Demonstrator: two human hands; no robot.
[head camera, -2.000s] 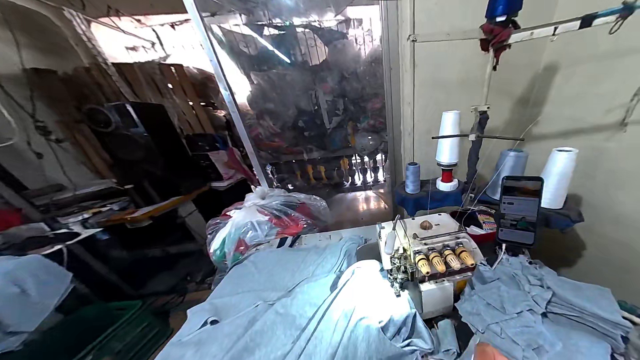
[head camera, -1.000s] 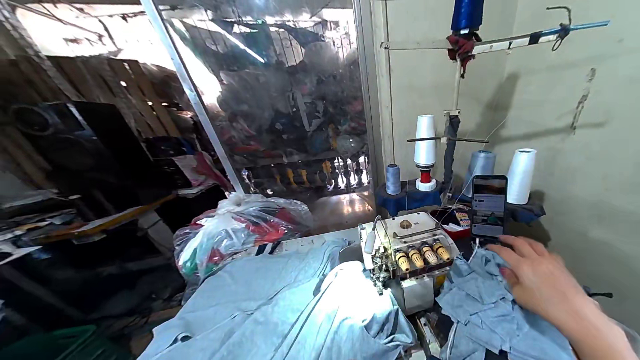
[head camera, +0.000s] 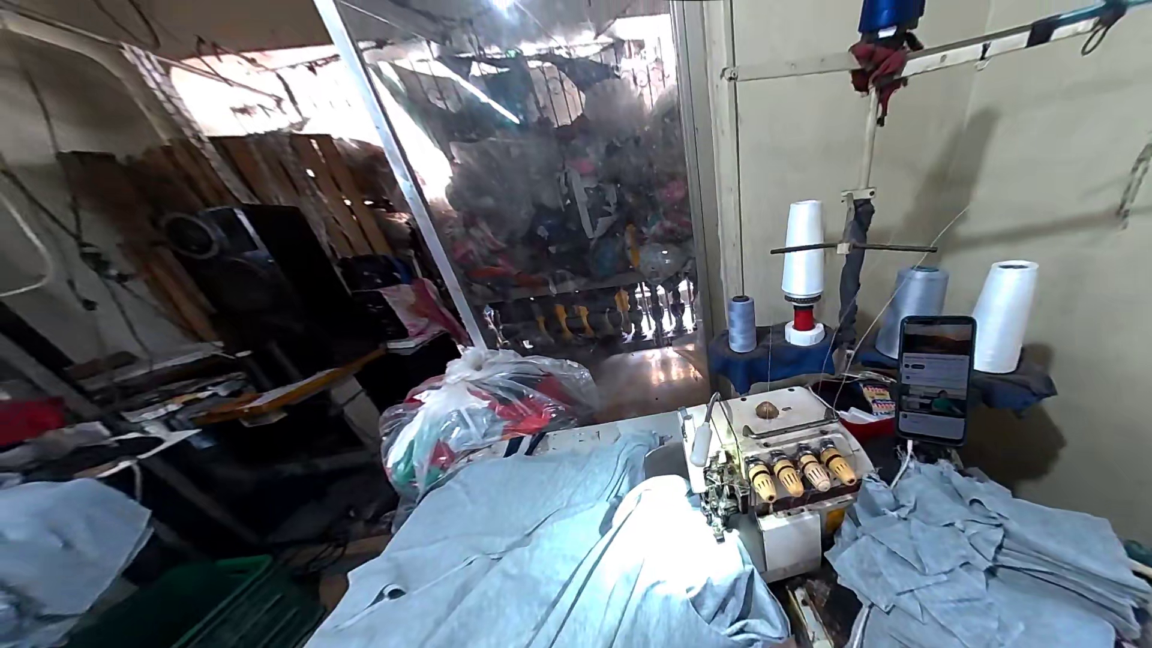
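Neither of my hands shows clearly in the head view. A white overlock sewing machine (head camera: 765, 468), with several yellow tension dials on its front, stands at the centre right. Light blue fabric (head camera: 540, 540) spreads over the table to its left and in front, brightly lit beside the needle area. A pile of cut light blue fabric pieces (head camera: 981, 558) lies to the right of the machine. Behind that pile a smartphone (head camera: 936, 382) stands upright with its screen lit and a white cable below it.
Thread cones (head camera: 1005, 315) stand behind the machine, under a metal thread stand (head camera: 855, 247). A clear plastic bag of coloured cloth (head camera: 486, 405) sits at the table's back left. A green plastic crate (head camera: 216, 603) and more blue fabric (head camera: 67, 549) are at lower left.
One second ago my right hand was over the fabric pile by the phone; now it is out of view.
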